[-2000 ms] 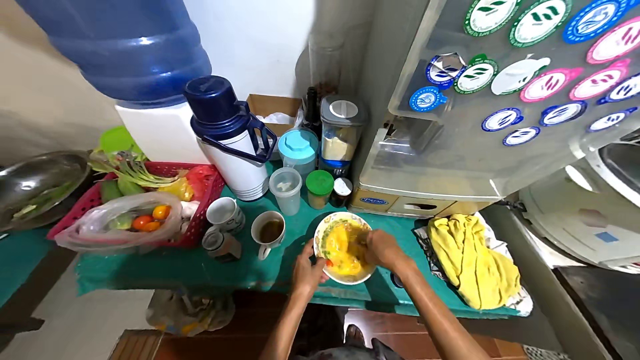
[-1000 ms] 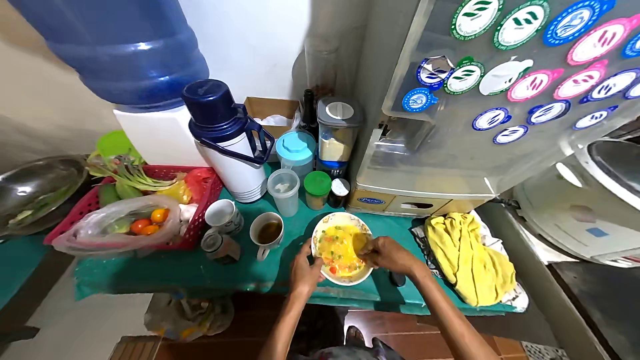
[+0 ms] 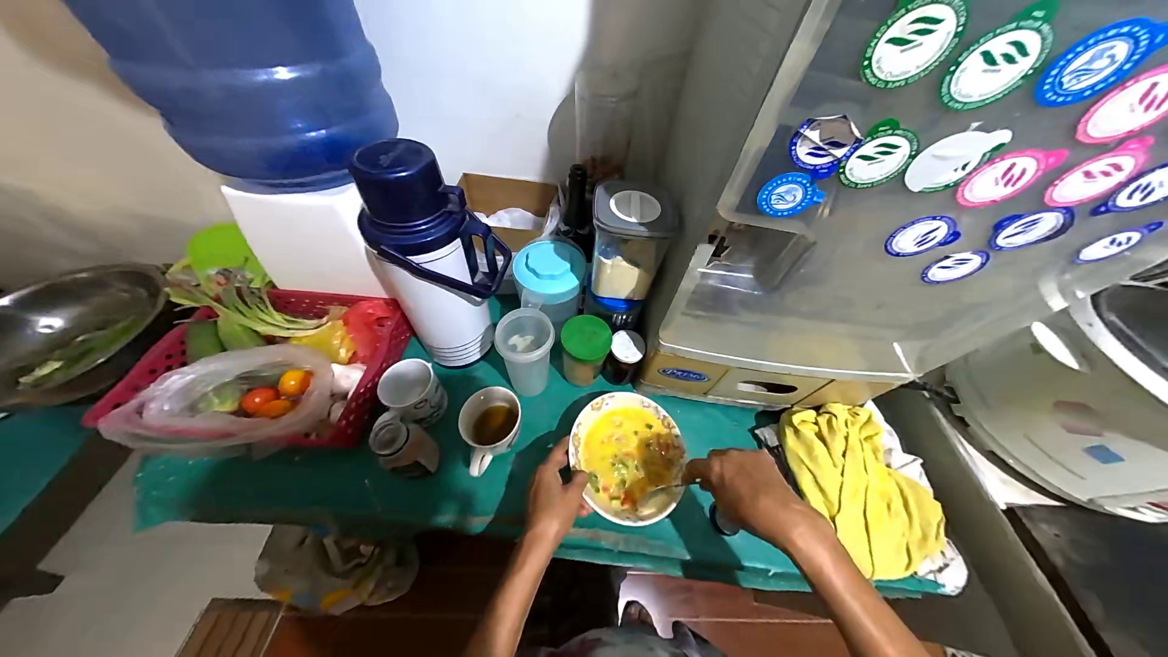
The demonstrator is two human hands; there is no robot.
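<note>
A patterned white bowl (image 3: 628,398) with yellow beaten egg mixture (image 3: 625,438) and bits of red and green sits at the front of the green-covered table. My left hand (image 3: 557,493) grips its left rim, the thumb near the edge. In my right hand (image 3: 744,488) is the handle of a metal spoon or fork (image 3: 673,485), its head dipped into the mixture at the lower right and partly hidden. A small dark round lid or cap (image 3: 723,520) lies partly under my right hand. Left of the bowl stands a white mug (image 3: 482,454) of brown liquid.
Behind stand a thermos jug (image 3: 438,310), a clear plastic cup (image 3: 526,365), a green-lidded jar (image 3: 585,351) and a dark jar (image 3: 624,358). A red basket (image 3: 370,411) of vegetables is left, beside a metal pan (image 3: 82,301). A yellow cloth (image 3: 853,493) lies right, below a grey refrigerator (image 3: 821,301).
The utensil has moved within the mixture and now shows at the bowl's lower right. My right hand has shifted slightly down and right; my left hand stays at the rim.
</note>
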